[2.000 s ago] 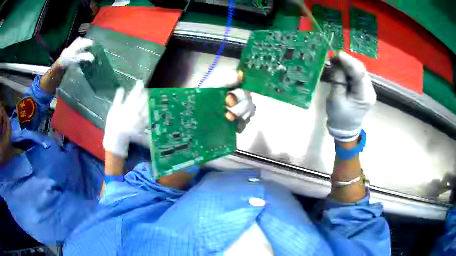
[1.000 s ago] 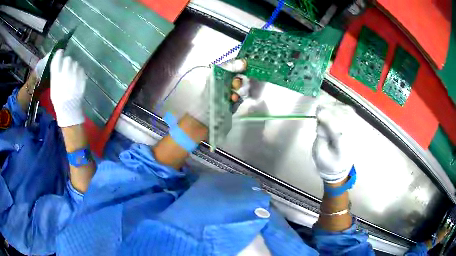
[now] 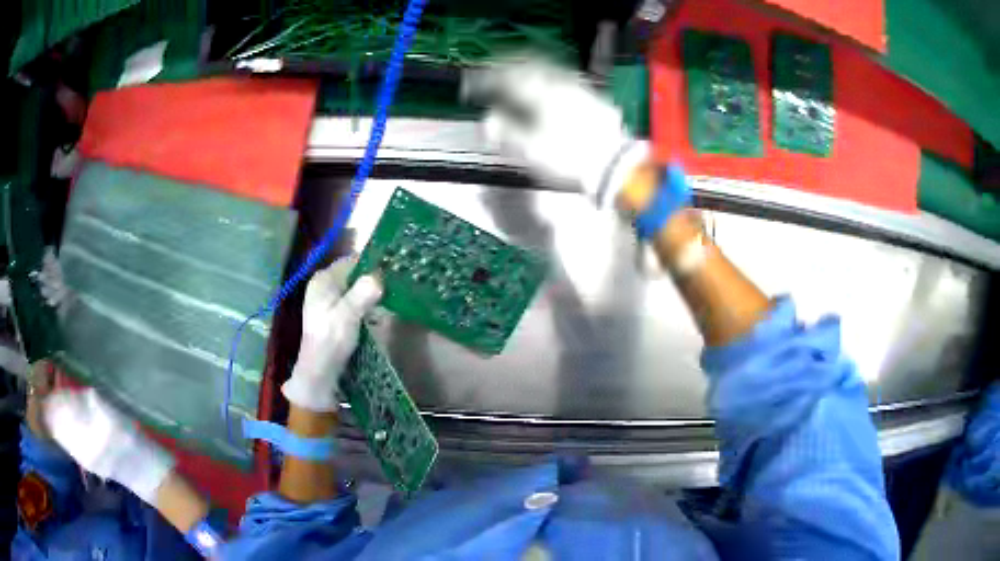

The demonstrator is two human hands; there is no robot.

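My left hand (image 3: 331,334), in a white glove, holds two green circuit boards at left of centre. The upper circuit board (image 3: 450,274) is pinched at its left corner, chips facing up, above the shiny metal surface. The lower circuit board (image 3: 389,414) hangs tilted beside the palm. My right hand (image 3: 559,121), gloved and blurred, is stretched out at top centre, near a heap of thin green break-off strips (image 3: 439,31). Its fingers are too blurred to tell whether they hold anything.
The metal conveyor surface (image 3: 669,318) runs across the middle. Two circuit boards lie on a red mat (image 3: 866,164) at upper right. A slotted grey-green pad (image 3: 165,296) lies on red sheet at left. Another person's gloved hand (image 3: 104,444) is at lower left. A coiled blue cord (image 3: 367,164) crosses the view.
My right hand has moved up and left to the strip heap; the thin green strip seen in it before is no longer visible. My left hand has moved left and lower with the boards.
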